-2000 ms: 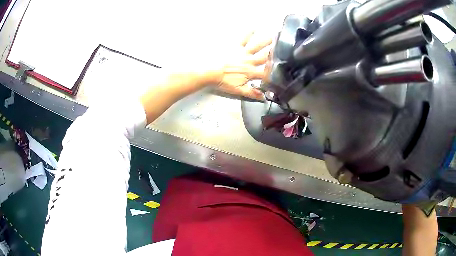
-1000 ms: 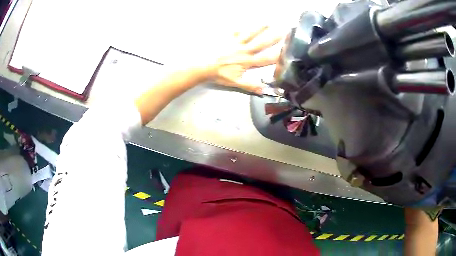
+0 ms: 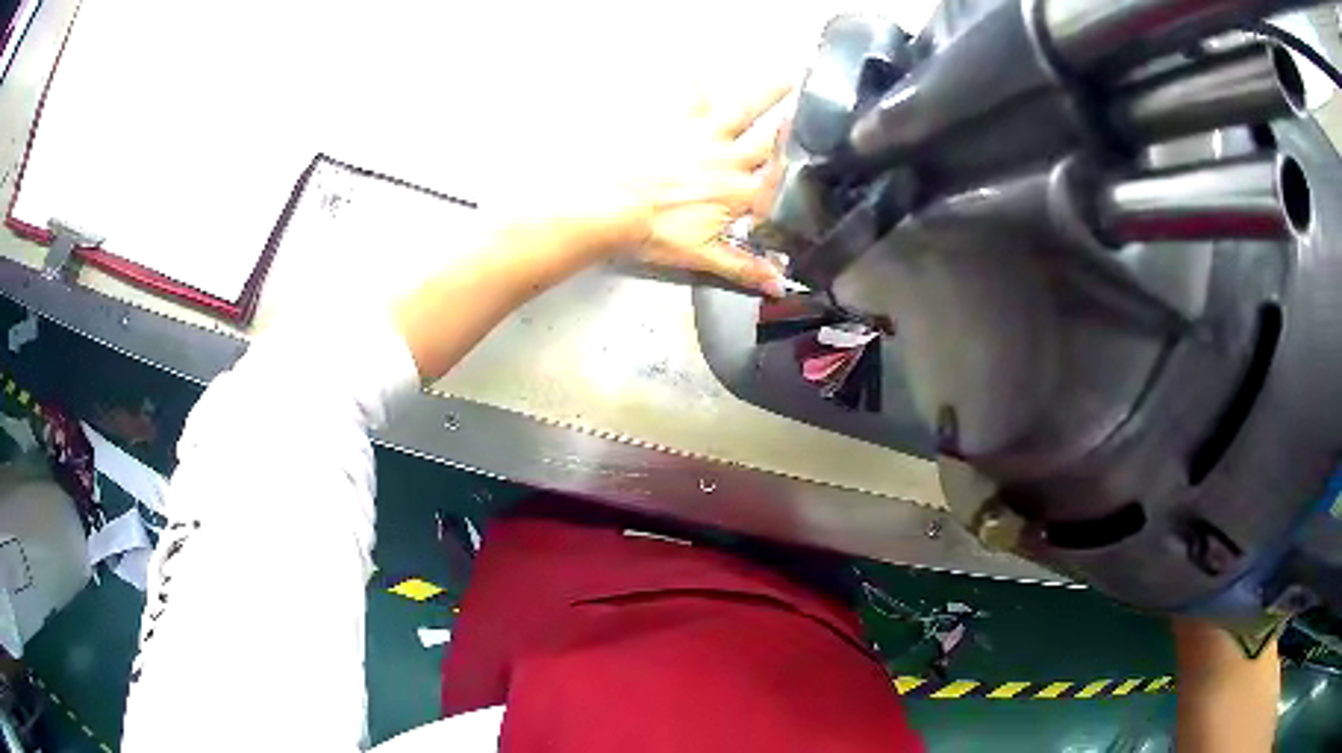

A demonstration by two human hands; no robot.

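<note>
The electric cloth cutter [image 3: 1089, 309], a large grey-black machine, fills the right of the view. Its dark base plate [image 3: 736, 346] lies on the table. My left hand [image 3: 707, 206] is bare, fingers spread, flat on the white paper marker [image 3: 192, 147] beside the cutter's front; its fingertips are close to the machine head. Small dark, red and pink offcuts [image 3: 832, 361] fan out over the base plate. Only the wrist and forearm of my right arm show below the motor; the machine hides my right hand.
A metal clamp [image 3: 68, 247] grips the dark red fabric edge [image 3: 169, 284] at the left. The riveted table edge [image 3: 589, 459] runs across in front of me. A whitish bucket [image 3: 37, 552], paper scraps and yellow-black tape [image 3: 1030, 689] are on the green floor. A black cable shows top right.
The cutter and base plate shifted right, then back left in view. The offcuts changed their spread. My left hand stays spread beside the machine.
</note>
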